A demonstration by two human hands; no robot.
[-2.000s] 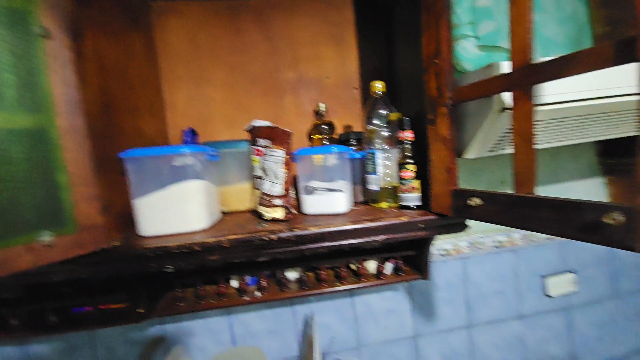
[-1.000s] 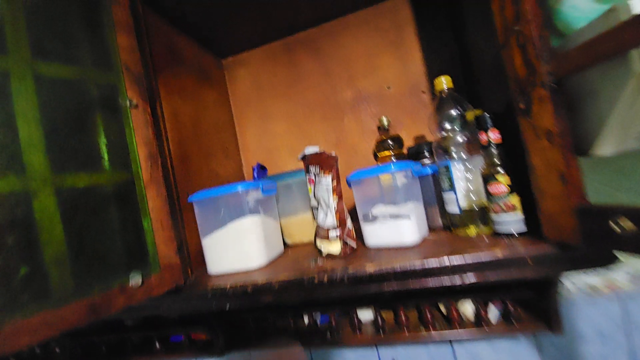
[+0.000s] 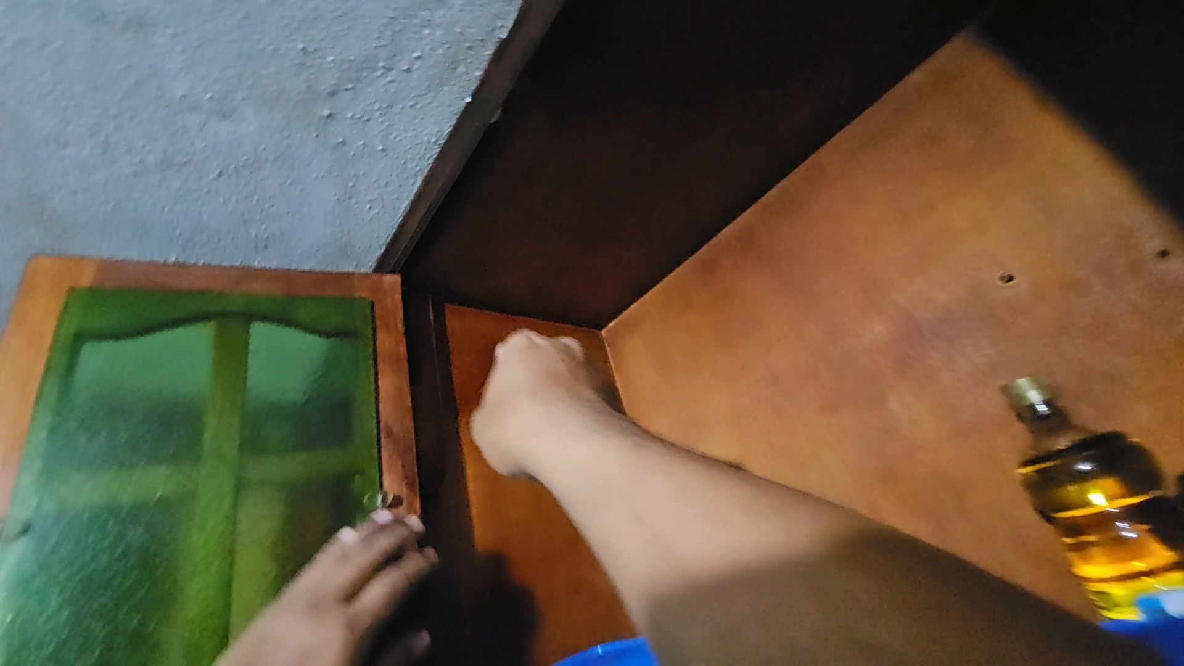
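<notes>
My right hand point(image 3: 535, 398) reaches into the wooden cabinet, near its left side panel point(image 3: 518, 546); its fingers are curled and turned away, so whether it holds anything is hidden. My left hand point(image 3: 365, 583) is at the lower left, with its fingertips beside the small knob point(image 3: 384, 499) of the green-glazed cabinet door point(image 3: 222, 444). Nothing shows in the left hand, though its palm is out of sight. A bottle of amber liquid point(image 3: 1096, 518) stands at the right, against the cabinet's back panel point(image 3: 860, 305).
Blue lids point(image 3: 610, 653) of containers show at the bottom edge, partly behind my right forearm. The cabinet's dark top panel point(image 3: 666, 148) slopes across the view. A rough grey-painted surface point(image 3: 231, 120) lies above the open door.
Both my hands have come into view, the right one inside the cabinet and the left one by the door. The view has moved much closer and higher.
</notes>
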